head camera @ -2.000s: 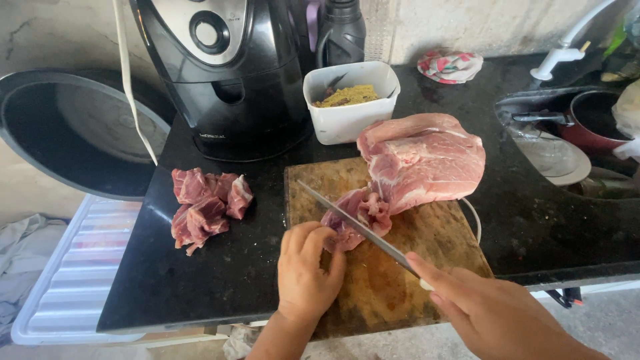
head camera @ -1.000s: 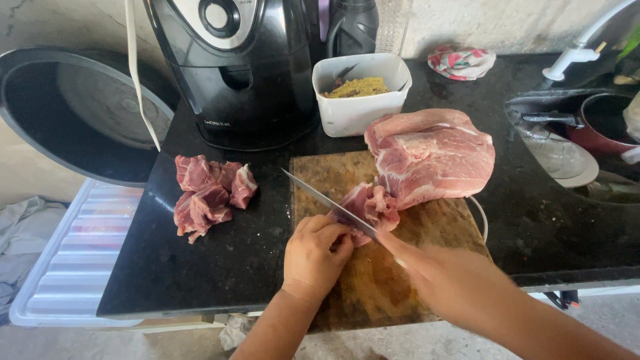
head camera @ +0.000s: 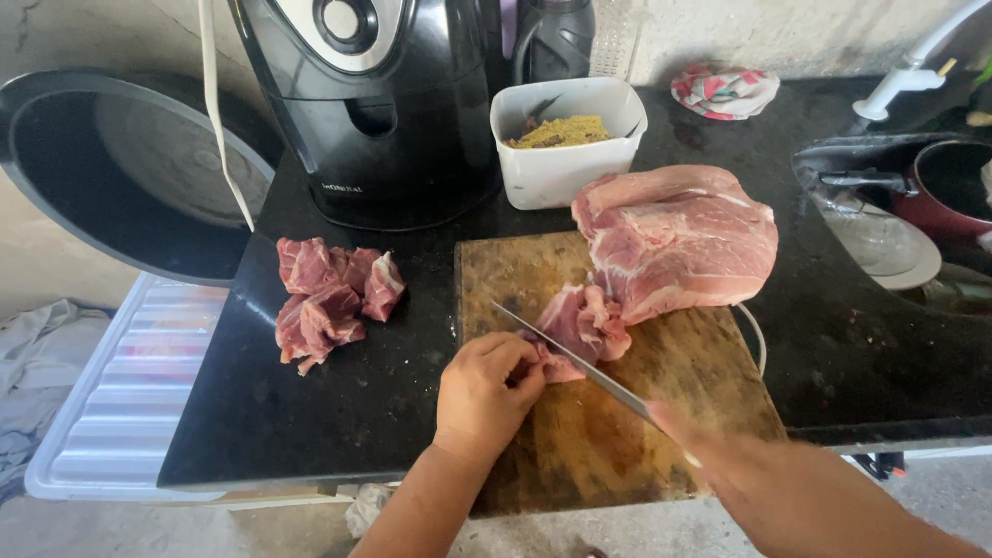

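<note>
On the worn wooden cutting board [head camera: 535,271], my left hand [head camera: 487,387] pinches the near end of a small piece of raw meat [head camera: 573,322]. My right hand [head camera: 721,449] grips a kitchen knife [head camera: 601,377], its blade slanting across that piece just right of my left fingers. The knife's handle is mostly hidden in my hand. A large chunk of raw meat [head camera: 682,240] rests at the board's back right, touching or close to the small piece. Several cut chunks of meat [head camera: 329,298] lie on the black countertop [head camera: 387,418] left of the board.
Behind the board stands a white plastic container [head camera: 570,174] with yellow seasoning inside, beside a black air fryer [head camera: 380,147]. A big dark basin [head camera: 124,178] leans at the left above a translucent plastic lid [head camera: 139,395]. The sink with a plate [head camera: 891,240] and a red pot [head camera: 942,194] is at right.
The knife blade and my right hand have shifted slightly against the small meat piece. My left hand stays at its near end, and the view has moved a little.
</note>
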